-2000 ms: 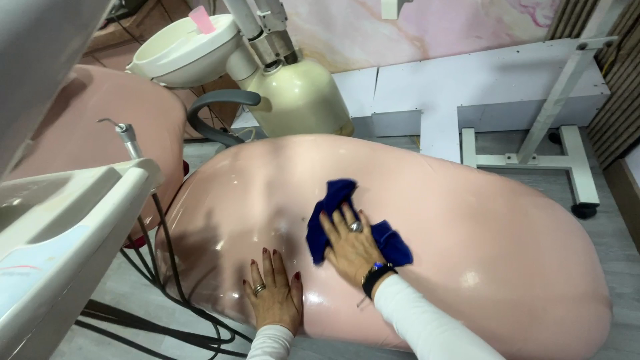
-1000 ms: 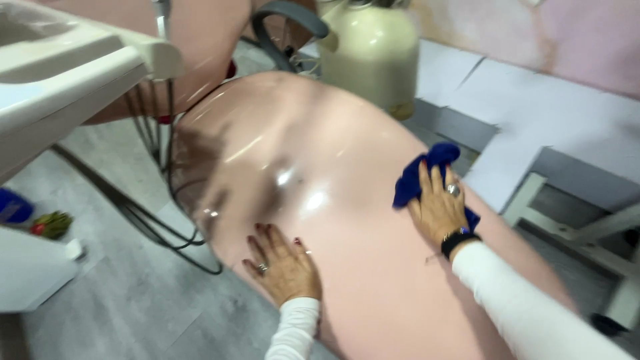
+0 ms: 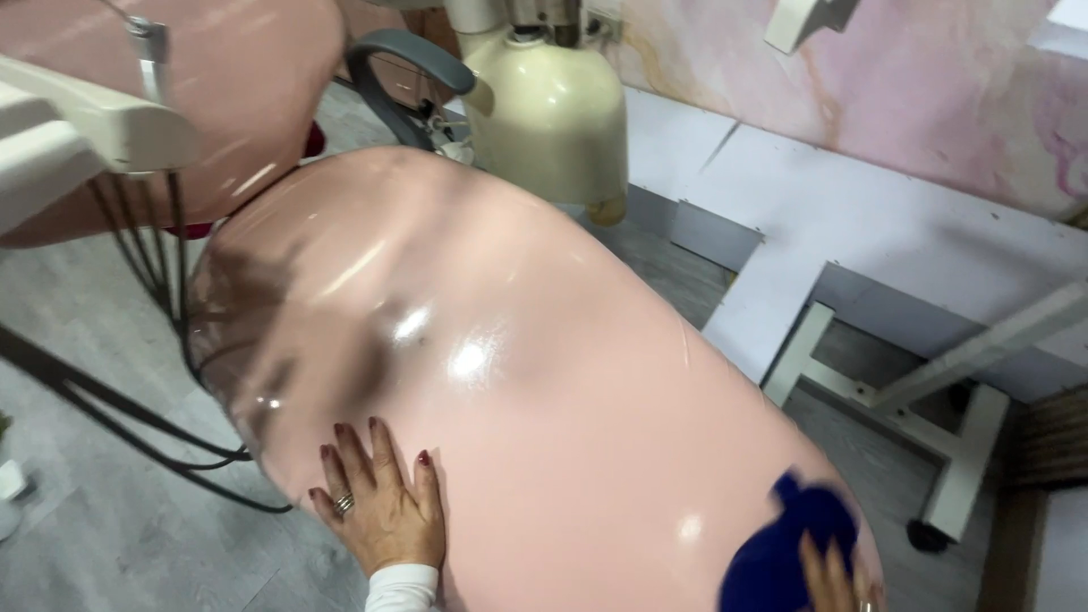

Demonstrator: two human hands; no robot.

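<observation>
A pink, glossy dental chair seat (image 3: 544,382) fills the middle of the head view. My left hand (image 3: 382,501) lies flat on it at the lower centre, fingers spread, holding nothing, with a ring on one finger. At the lower right, my right hand (image 3: 833,578) presses on a dark blue cloth (image 3: 786,544) against the seat near its right edge. The frame's bottom edge cuts off most of this hand, and the cloth looks blurred.
The pink backrest (image 3: 255,68), a grey armrest (image 3: 416,59) and a cream dental unit body (image 3: 552,119) stand beyond. A delivery unit (image 3: 110,127) with dark hoses (image 3: 170,263) is at left. A white wheeled stand (image 3: 918,416) stands at right by a white ledge (image 3: 858,187).
My right hand and the blue cloth have moved along the seat from its middle toward the lower right. My left hand stays flat on the seat. The view has shifted.
</observation>
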